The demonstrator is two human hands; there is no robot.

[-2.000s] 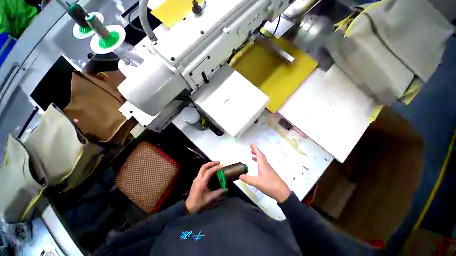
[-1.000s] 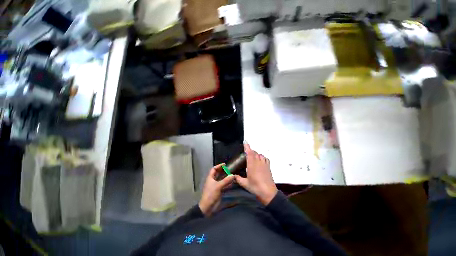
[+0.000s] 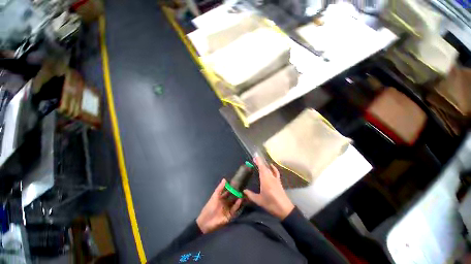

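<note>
A grey-brown spool of sewing thread (image 3: 240, 178) with a bright green flanged base and a green tip is held in front of my body, tilted with its tip up and to the right. My left hand (image 3: 216, 208) grips the green base end from the left. My right hand (image 3: 270, 190) is at the spool's right side, fingers stretched up beside the tip and thumb near the base. I cannot tell whether a thread end is between its fingers.
A stack of beige panels (image 3: 309, 144) with yellow edges lies on a low white surface to the right. More beige panels (image 3: 248, 50) lie on a white table beyond. A grey aisle (image 3: 164, 142) with yellow lines runs to the left. A red-edged stool (image 3: 396, 114) stands at right.
The view has swung left from the sewing machine to the aisle and panel stacks. Both hands have stayed at the spool, which now points more upward.
</note>
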